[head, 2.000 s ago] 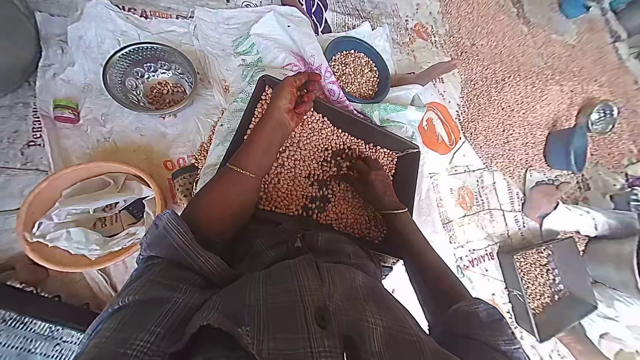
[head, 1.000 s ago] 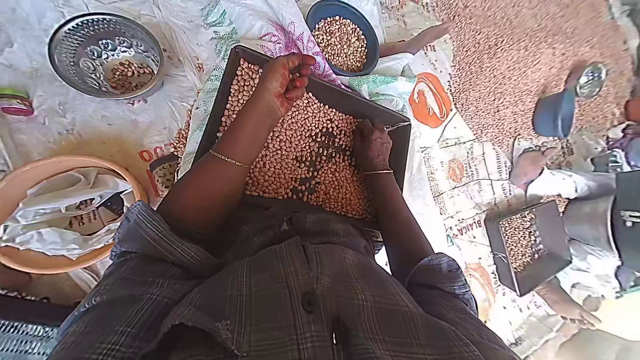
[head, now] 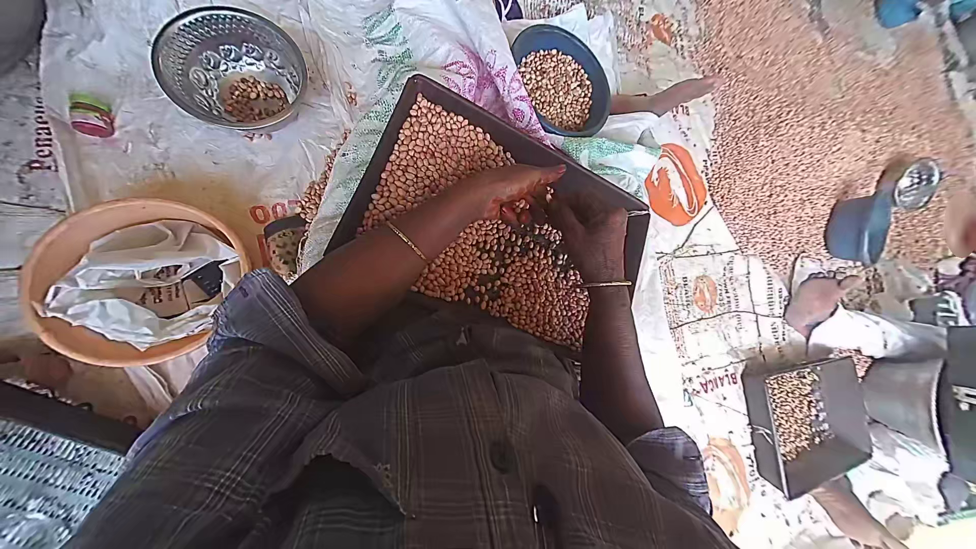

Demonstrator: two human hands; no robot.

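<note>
A dark rectangular tray (head: 374,179) lies tilted across my lap, filled with pale pinkish nuts or beans (head: 438,152). Dark patches of the tray floor show among them near the middle. My left hand (head: 515,191) is over the tray's upper middle, palm partly turned up, with a few nuts at its curled fingers. Close beside it, my right hand (head: 591,229) is bent inward at the tray's right side, fingertips near the left hand's. Its fingers are shaded, so what they hold cannot be told. Each wrist wears a thin bangle.
A steel colander (head: 171,76) with some nuts stands upper left, an orange basin (head: 38,305) with white sacking at left. A blue bowl (head: 602,84) of nuts sits beyond the tray. At right are another person's foot (head: 820,301), a dark box (head: 846,457) and spread nuts (head: 770,152).
My left hand has moved right and down from the tray's far edge. My right hand has come up beside it. The two hands, apart in the earlier frames, are now close together.
</note>
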